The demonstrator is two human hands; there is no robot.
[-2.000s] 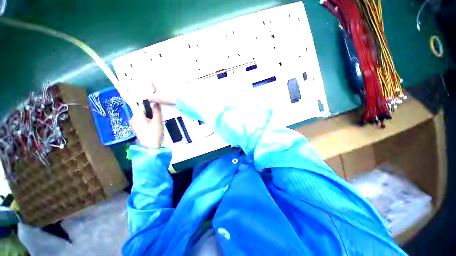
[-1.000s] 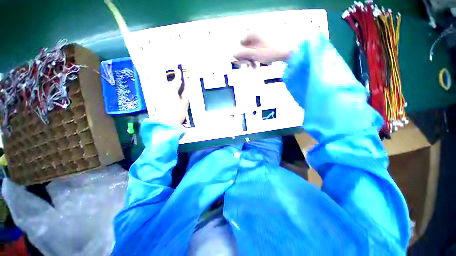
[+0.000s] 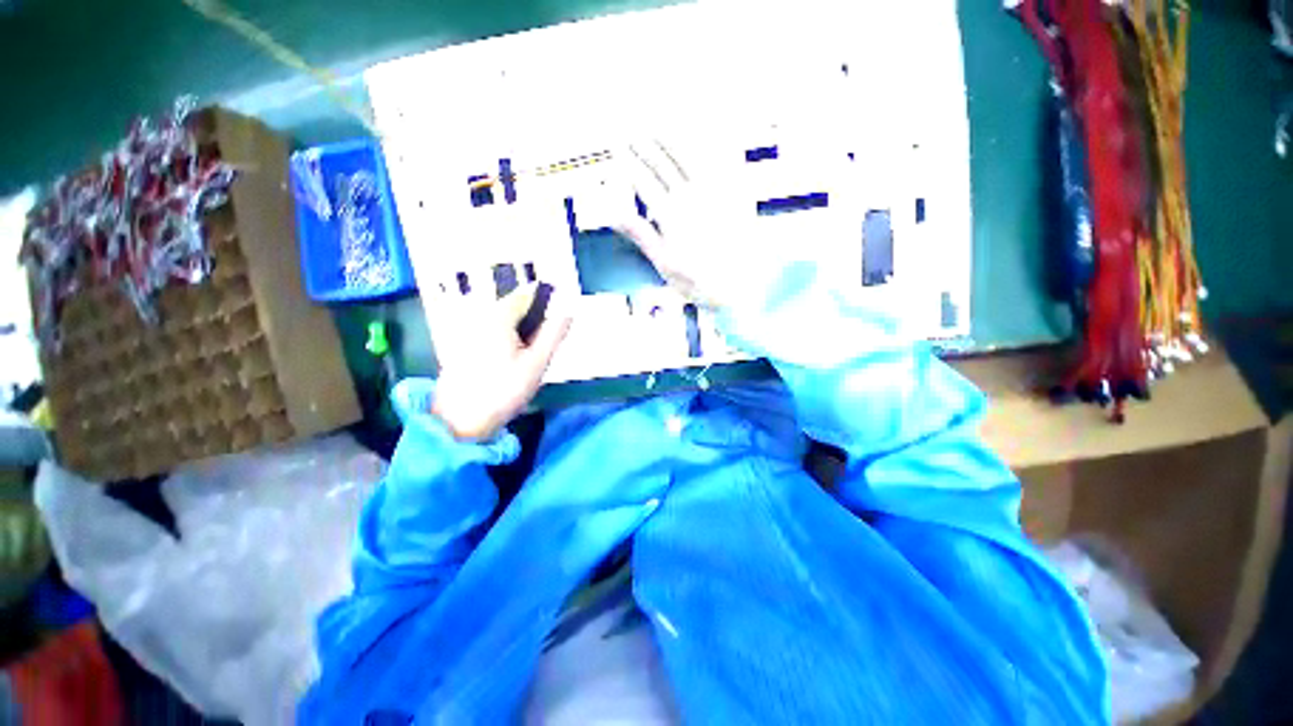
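Note:
The white panel [image 3: 837,128] with dark rectangular cutouts lies on the green bench in front of me. Thin yellow-orange wires [image 3: 567,166] run across its middle left part. My left hand [image 3: 499,366] is at the panel's near left edge, with a small dark oblong piece [image 3: 535,312] between thumb and fingers. My right hand [image 3: 669,244] is over the middle of the panel, beside the large cutout, fingers spread and blurred; nothing shows in it. Thin pale wire ends [image 3: 678,379] stick out at the panel's near edge.
A blue tray [image 3: 311,244] with small silvery screws stands left of the panel, beside a brown cardboard divider tray [image 3: 291,305] with wired components [image 3: 135,227]. Red harnesses [image 3: 1113,213] and yellow harnesses [image 3: 1168,185] lie right. An open carton [image 3: 1149,426] and clear plastic [image 3: 255,567] are nearer me.
My right hand has moved left and nearer from the panel's upper middle. My left hand has drawn down towards the near edge, and the dark piece now shows in it. The view has shifted slightly.

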